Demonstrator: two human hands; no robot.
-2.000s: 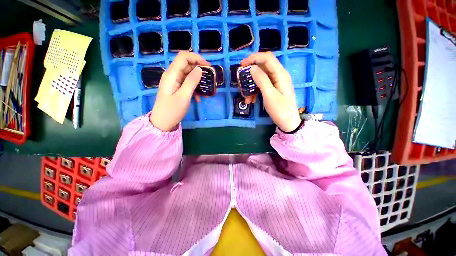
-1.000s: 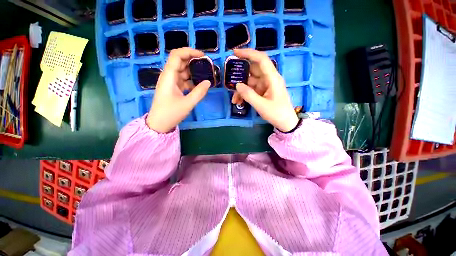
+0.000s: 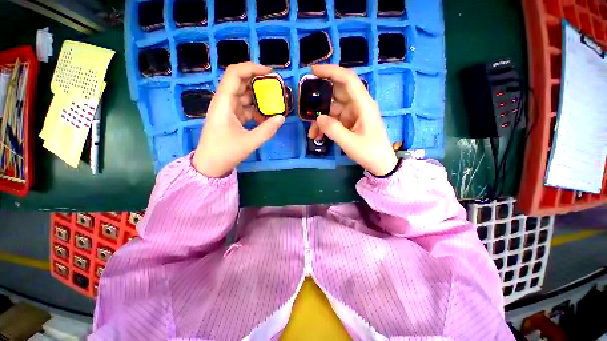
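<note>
My left hand [image 3: 229, 126] holds a smartwatch body [image 3: 269, 96] face up, its screen lit plain yellow, thumb at its lower edge. My right hand [image 3: 356, 123] holds a second smartwatch body [image 3: 315, 95] beside it, its screen dark with small marks and a green spot near the thumb. The two watches are close together but apart, above the blue foam tray [image 3: 279, 164]. The tray's upper rows hold several dark-screened watches. One unit [image 3: 319, 144] lies back up in a lower pocket, partly hidden by my right hand.
At left are a red tool bin [image 3: 31, 133], yellow sticker sheets [image 3: 80, 86] and a marker pen [image 3: 95, 143]. At right are a black power box [image 3: 491, 100] with cables and a clipboard sheet [image 3: 579, 120] on a red foam tray [image 3: 538, 180]. Below are a red-orange tray [image 3: 85, 230] and a white grid tray [image 3: 516, 250].
Both watches were turned from tilted to face up and brought closer together. The left watch's screen went from text to dark to yellow. The right one's text list changed to a mostly dark screen.
</note>
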